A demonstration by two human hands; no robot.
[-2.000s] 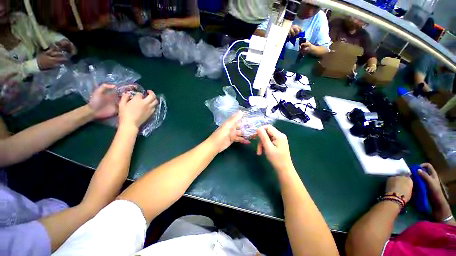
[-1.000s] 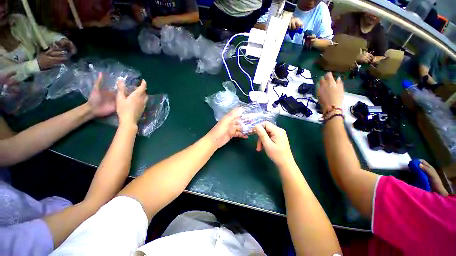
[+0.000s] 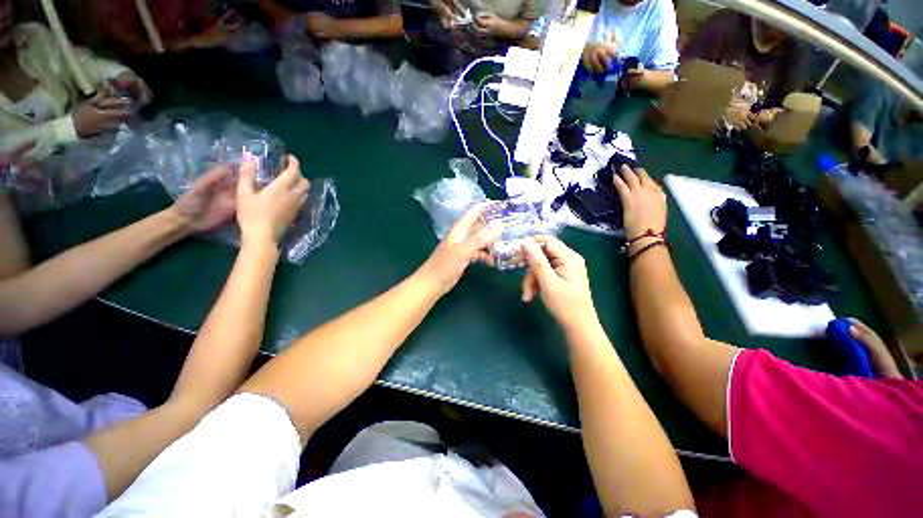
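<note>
A clear plastic piece (image 3: 513, 235), crinkled and shiny, is held above the dark green table. My left hand (image 3: 468, 243) grips its left side, with fingers partly spread over it. My right hand (image 3: 555, 275) pinches its lower right edge between thumb and fingers. Whether it is a bag alone or a bag around a stiff cup cannot be told. Another clear crinkled bag (image 3: 450, 199) lies on the table just beyond my left hand.
A white post (image 3: 547, 91) with sockets and white cords stands beyond my hands. A neighbour's hand (image 3: 642, 202) reaches from the right onto black adapters (image 3: 597, 205) on a white board. A left neighbour's hands (image 3: 268, 207) hold clear film. White board (image 3: 789, 322) at right.
The right neighbour's arm has come in over the table, its hand moving to the adapters beside the post. My hands stay nearly in place; the held plastic has shifted slightly between them.
</note>
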